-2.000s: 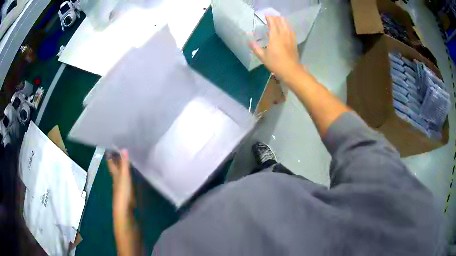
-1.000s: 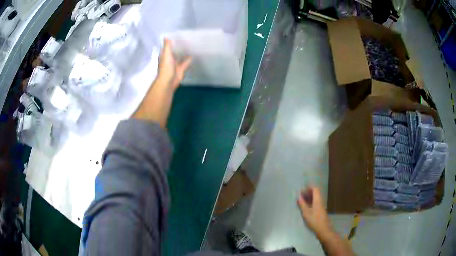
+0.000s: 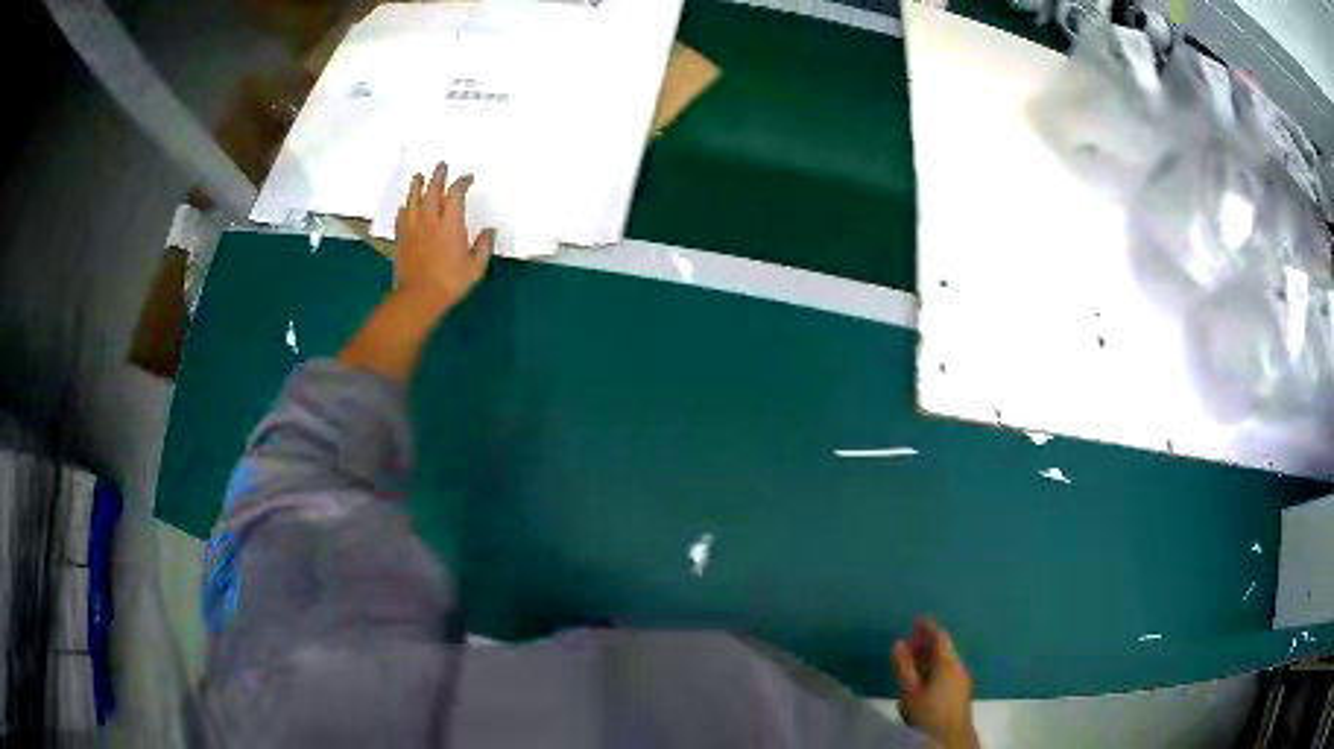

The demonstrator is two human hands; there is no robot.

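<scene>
A stack of white box blanks with small dark print lies at the upper left, on the far side of the green workbench. My left hand lies on the near edge of the blanks, fingers spread; no hold on a sheet can be seen. My right hand is low at the bench's near edge, fingers partly curled, with nothing seen in it.
A large perforated white board lies at the right, with crumpled clear plastic bags on it. White scraps are scattered on the green top. Brown cardboard shows beside the blanks. A blue-edged object stands at lower left.
The view has swung left along the bench. My left hand has left the white box and is now on the blanks. The box and brown cartons are out of view.
</scene>
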